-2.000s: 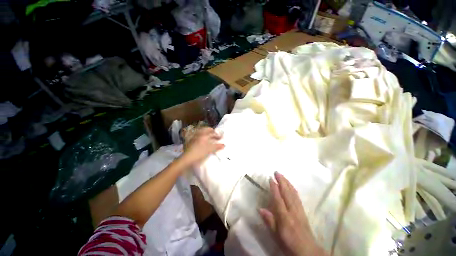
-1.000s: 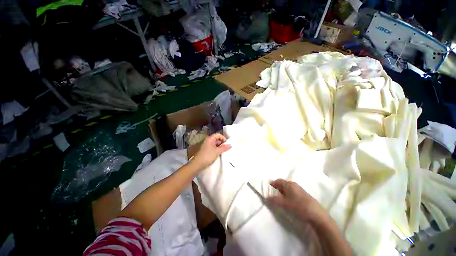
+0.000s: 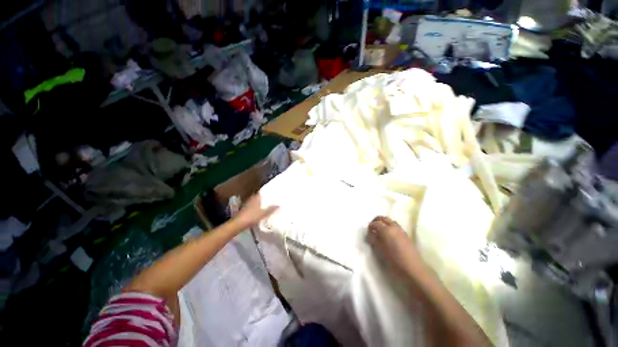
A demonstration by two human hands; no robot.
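Large cream cloth (image 3: 315, 203) is spread over the table and hangs over its near edge, strongly lit. My left hand (image 3: 254, 211) is at the cloth's left edge; its fingertips are lost in glare, so its hold is unclear. My right hand (image 3: 387, 234) is on the middle of the cloth with curled, blurred fingers; I cannot tell if it grips. A thin dark line runs across the cloth between the hands. A tall heap of cream pieces (image 3: 400, 112) stands behind.
A blurred grey sewing machine (image 3: 566, 210) stands at the right. Whitish pieces (image 3: 234, 291) lie left of my lap. An open cardboard box (image 3: 237, 186) is beyond my left forearm. A white machine (image 3: 464, 39) stands at the back. Scraps lie on the green floor.
The view has swung right, bringing more of the grey machine in. My left hand has moved down along the cloth's left edge. The cloth near my hands has shifted and its folds differ.
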